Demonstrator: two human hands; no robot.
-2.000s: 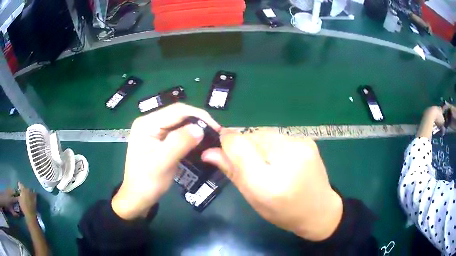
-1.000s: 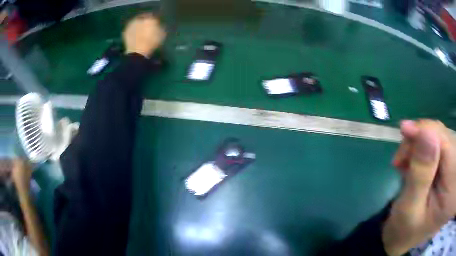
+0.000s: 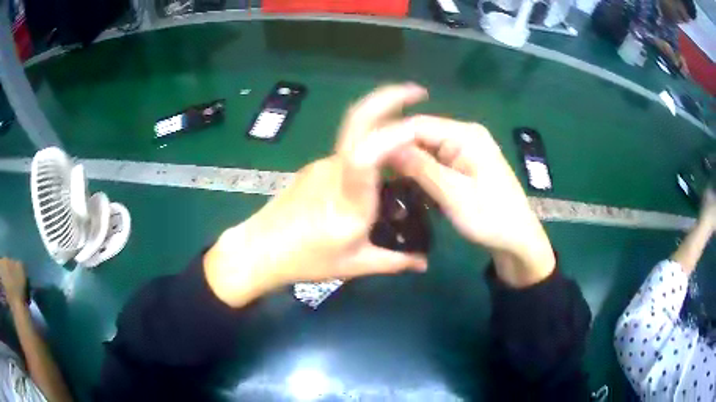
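Note:
A black phone housing (image 3: 402,216) is held in front of me in my left hand (image 3: 314,212), its thumb along the near end and its fingers over the far side. My right hand (image 3: 471,184) is bent over the housing, with its fingertips close together at its far edge; whether they pinch anything cannot be seen. Below my left hand, a white patterned area of a phone (image 3: 318,292) shows on the green worktop; the rest of it is hidden.
Black phones with white areas lie on the green belt: two at the left (image 3: 191,119) (image 3: 276,111), one at the right (image 3: 534,159). A pale strip (image 3: 228,179) crosses the worktop. A white fan (image 3: 74,208) stands left. People's arms show at both sides; red trays (image 3: 337,6) are beyond.
My left hand has come back from the far left of the belt and now holds a housing. My right hand has moved in from the right to meet it. The view has shifted.

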